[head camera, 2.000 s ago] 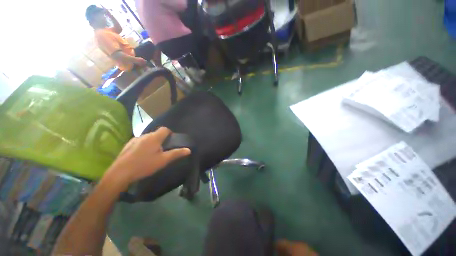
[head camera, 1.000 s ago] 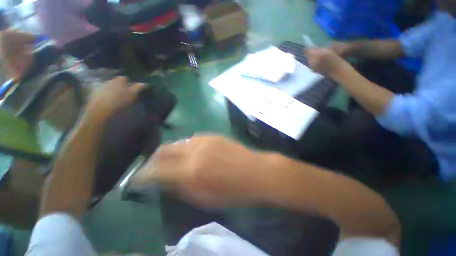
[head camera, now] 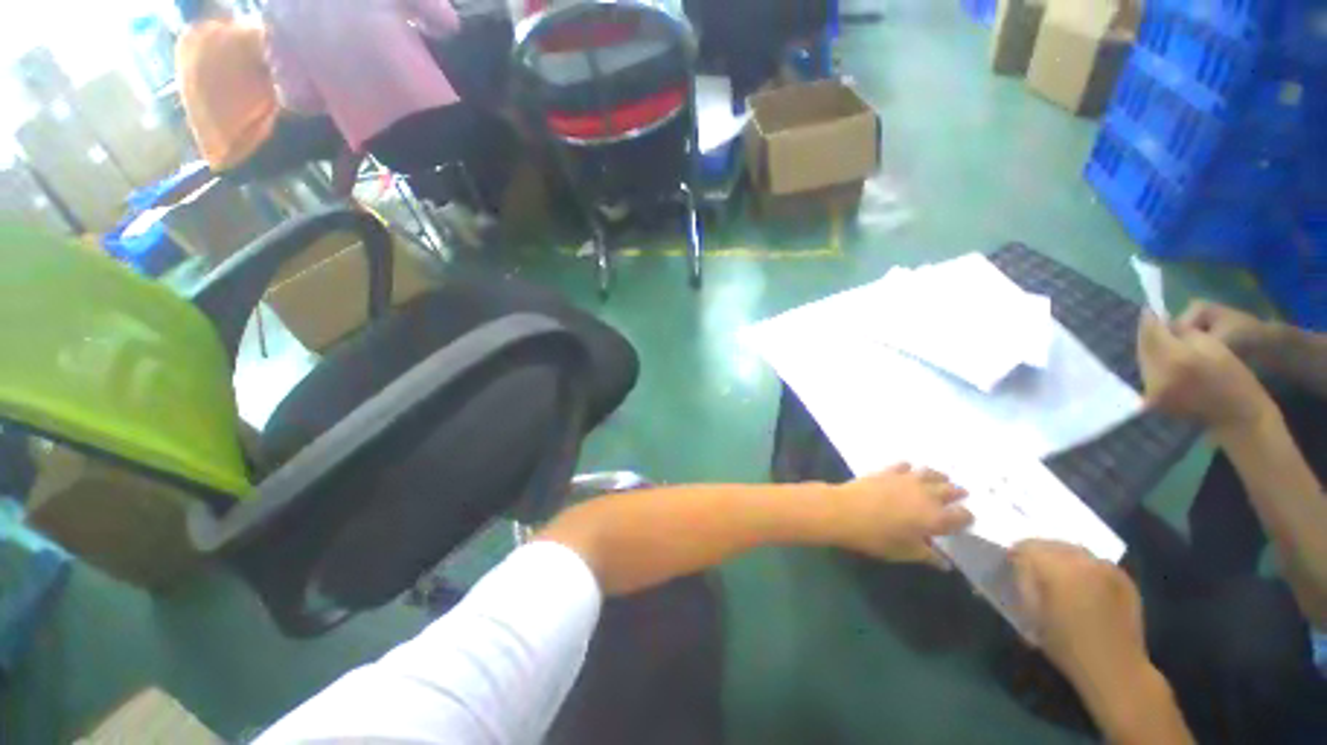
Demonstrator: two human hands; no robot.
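Observation:
A white printed slip [head camera: 1036,510] lies at the near edge of a large white sheet [head camera: 815,342]. My left hand [head camera: 905,512] reaches across from the left, its fingers over the slip's left edge; its thumb is not clearly visible. My right hand [head camera: 1074,594] is closed on the slip's near side, fingertips hidden. A stack of white slips [head camera: 968,313] with uneven edges lies farther back on the sheet. The sheet rests on a black gridded crate [head camera: 1084,306].
At right, another person's hands [head camera: 1201,364] hold a small white piece. A black office chair [head camera: 422,437] with a lime-green back stands at left. Behind are a red-seated chair [head camera: 611,109], an open carton [head camera: 815,138], stacked blue crates [head camera: 1186,131] and people at benches.
My left hand has left the chair armrest and reached right to the slip. My right hand has come onto the slip too. The office chair has turned, and the view has shifted right.

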